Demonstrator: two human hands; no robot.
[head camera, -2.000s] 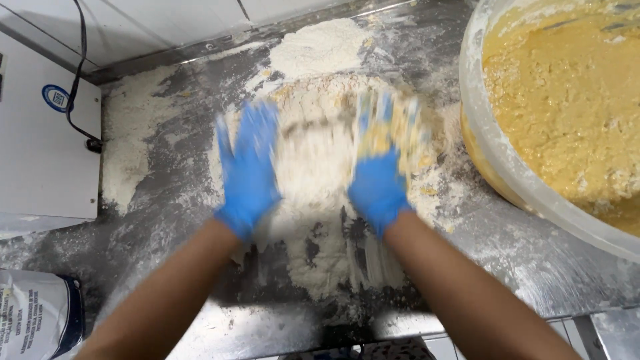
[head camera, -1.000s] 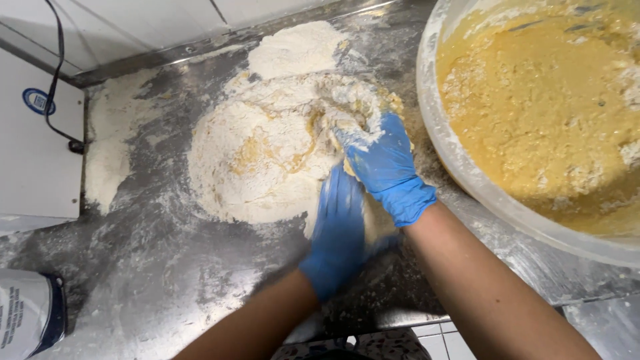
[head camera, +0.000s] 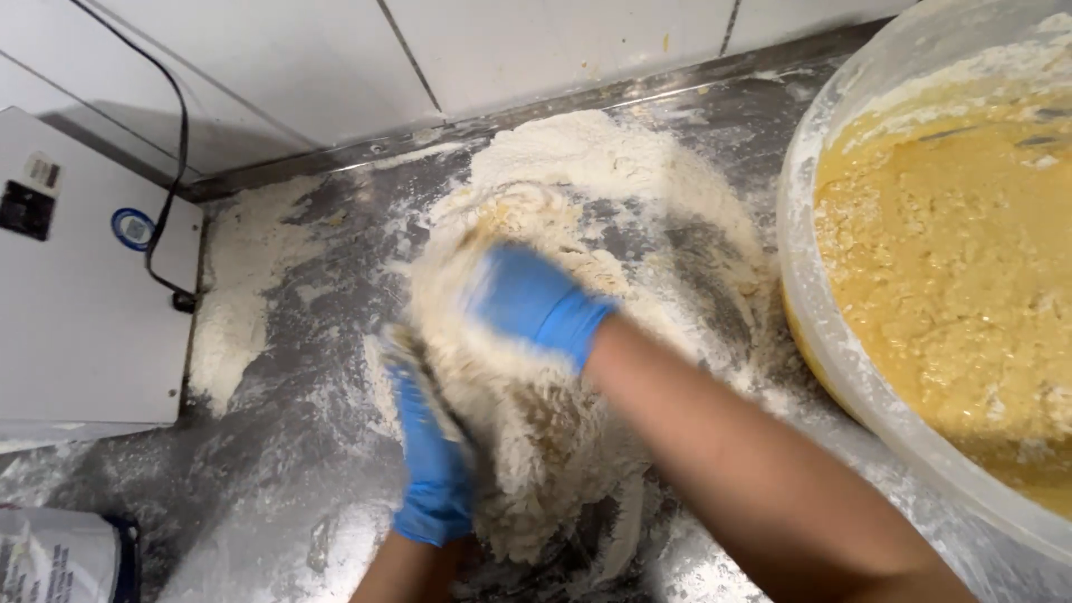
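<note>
A floured mass of soft yellow dough (head camera: 536, 410) lies on the steel worktop (head camera: 276, 494), blurred by motion. My right hand (head camera: 532, 301), in a blue glove, presses on the top of the dough, its fingers hidden or blurred in flour. At the dough's left side is my left hand (head camera: 431, 452), also gloved in blue, its palm edge against the mass and its fingers pointing up and away. Loose white flour (head camera: 578, 151) is heaped behind the dough and spread around it.
A large translucent plastic tub (head camera: 804, 251) of wet yellow dough (head camera: 988, 276) stands at the right. A white box-shaped appliance (head camera: 84, 293) with a black cable (head camera: 182, 126) is at the left, below the tiled wall (head camera: 536, 50). A white container (head camera: 59, 553) sits at the lower left.
My left hand has moved from in front of the dough to its left side. My right hand has gone left from the dough's right edge onto its top. The dough has been gathered and shifted.
</note>
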